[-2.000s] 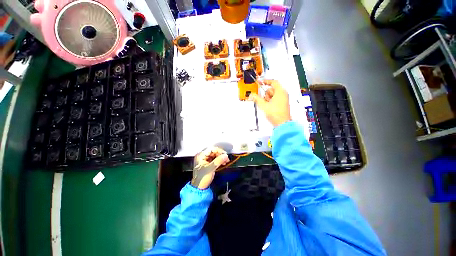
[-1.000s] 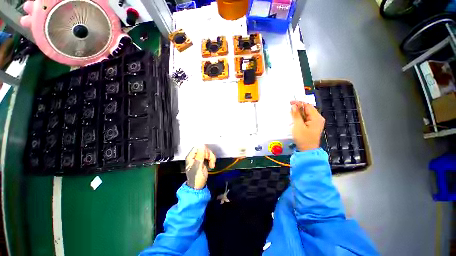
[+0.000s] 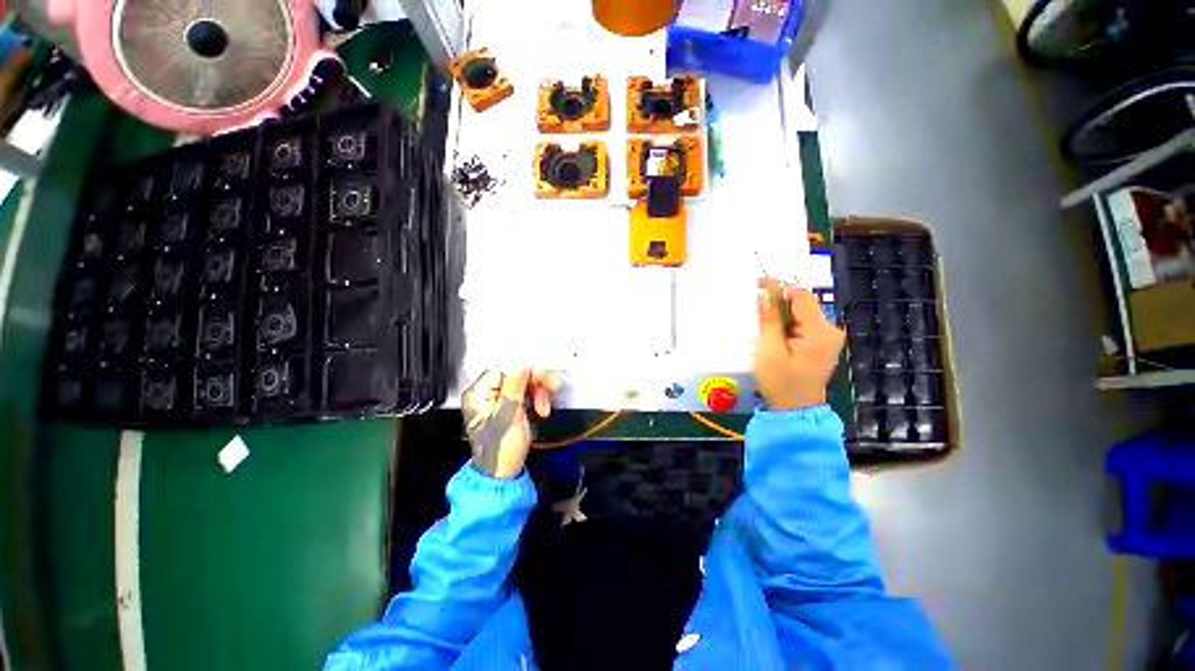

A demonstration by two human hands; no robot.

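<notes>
Four orange fixtures with dark round centres stand grouped on the white machine base (image 3: 577,302); one is the rear left fixture (image 3: 573,105). A small black square part (image 3: 664,197) lies between the front right fixture (image 3: 651,160) and the plain orange front plate (image 3: 658,241). My left hand (image 3: 501,417), with a grey-brown pattern on its back, is at the base's front left edge with fingers bent; whether it holds anything small cannot be told. My right hand (image 3: 796,346) is over the base's front right and pinches thin tweezers (image 3: 771,278), pointing away from me, clear of the fixtures.
Stacked black blister trays (image 3: 210,288) stand left. A loose dark pile (image 3: 473,178) and another orange block (image 3: 482,79) are at the base's left. A blue bin (image 3: 734,50) and orange press head (image 3: 634,13) are behind. A red emergency stop (image 3: 720,393) is front right; another black tray (image 3: 895,341) is right.
My right hand has left the front right fixture and moved right and toward me. My left hand has shifted slightly left, its fingers opening somewhat. The view has shifted slightly.
</notes>
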